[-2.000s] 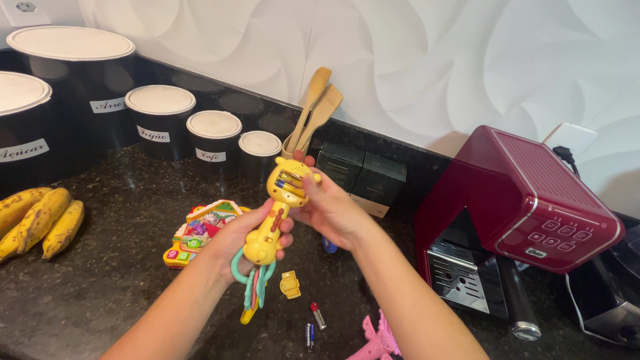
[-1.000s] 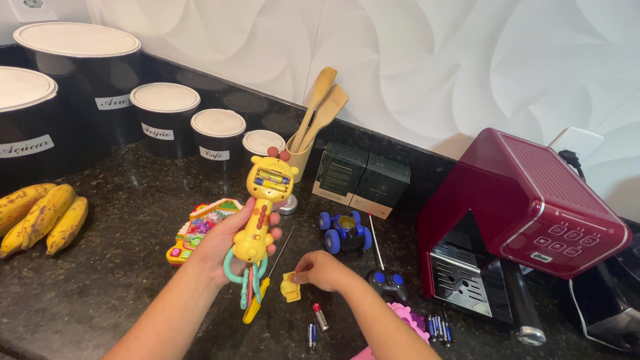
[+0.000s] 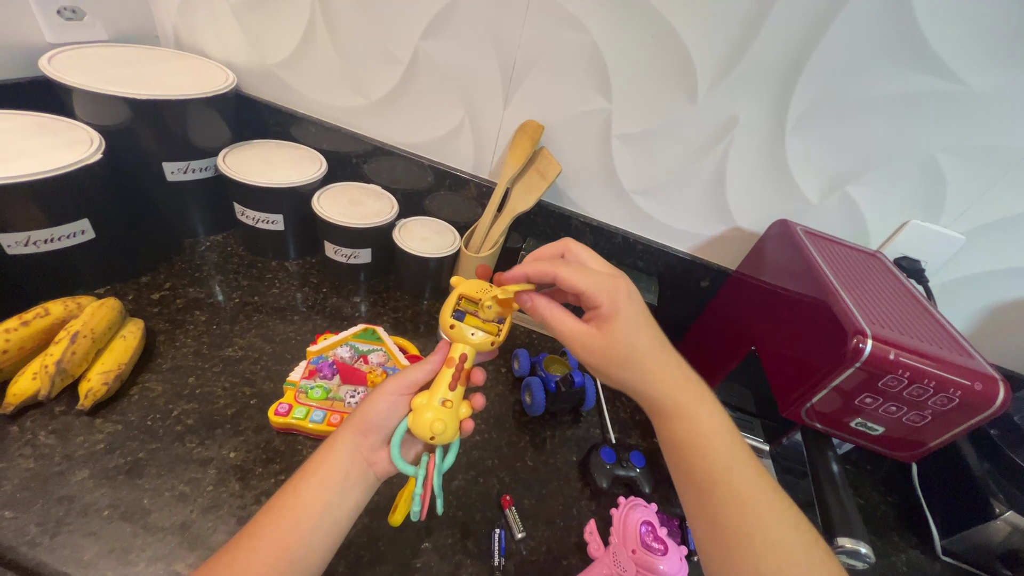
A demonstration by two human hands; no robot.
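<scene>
My left hand (image 3: pixel 408 400) holds a yellow giraffe-shaped toy (image 3: pixel 452 384) by its handle, its back facing up. The battery compartment in its head is uncovered, with batteries (image 3: pixel 478 322) inside. Between the thumb and fingers of my right hand (image 3: pixel 592 312) is the small yellow battery cover (image 3: pixel 512 294), tilted over the compartment. Teal, pink and yellow pieces hang from a teal ring (image 3: pixel 402 454) at the toy's lower end. Two loose batteries, one with a red end (image 3: pixel 513 516) and one dark blue (image 3: pixel 498 548), lie on the dark stone counter below.
A colourful house-shaped toy (image 3: pixel 344 376), bananas (image 3: pixel 80 352) and lidded black canisters (image 3: pixel 276 200) stand left. Right are a blue-wheeled toy car (image 3: pixel 554 380), a black remote control (image 3: pixel 620 468), a pink toy (image 3: pixel 640 540) and a red coffee machine (image 3: pixel 864 344). Wooden utensils (image 3: pixel 520 188) stand behind.
One second ago my right hand was at the yellow cover on the counter; now it holds the cover up at the toy's head. Two seconds ago both hands were on the toy.
</scene>
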